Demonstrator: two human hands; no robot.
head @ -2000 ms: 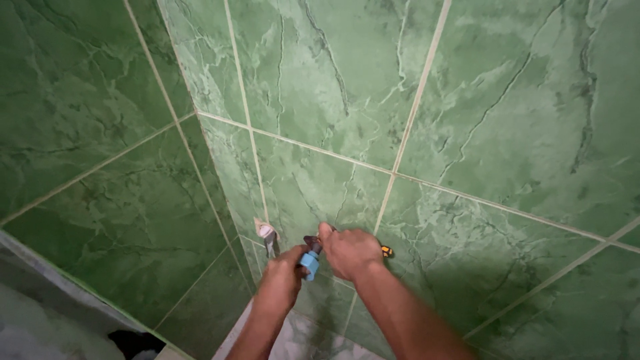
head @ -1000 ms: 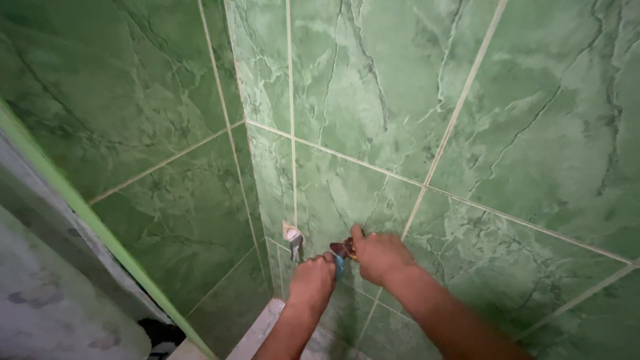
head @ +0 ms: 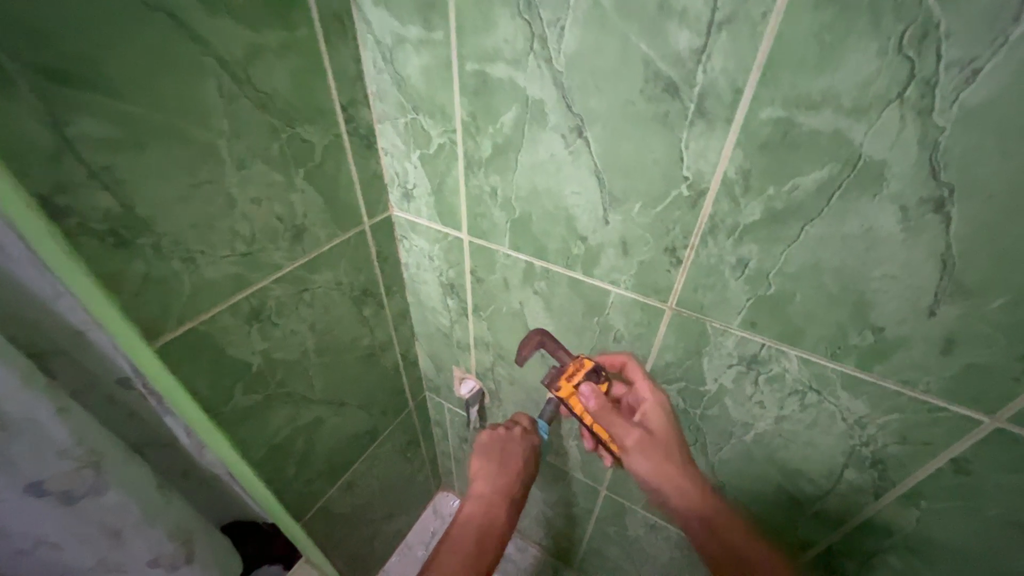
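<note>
My right hand holds an orange pipe wrench with a rusty hooked jaw, which points up and left, off the other parts. My left hand is closed around something mostly hidden under its fingers. Just right of that fist shows a light blue part with a dark grey end, partly behind the wrench. A metal fitting stands above and left of the left hand, below a white round piece at the tiled wall.
Green marbled tile walls meet in a corner left of my hands. A pale ledge lies low in that corner. A light green edge runs down the left side, beside a greyish patterned surface. A dark object sits at the bottom left.
The wrench, mostly covered by my right hand and near the blue part before, is now raised and plainly visible. My left hand stays by the metal fitting. The view has shifted left.
</note>
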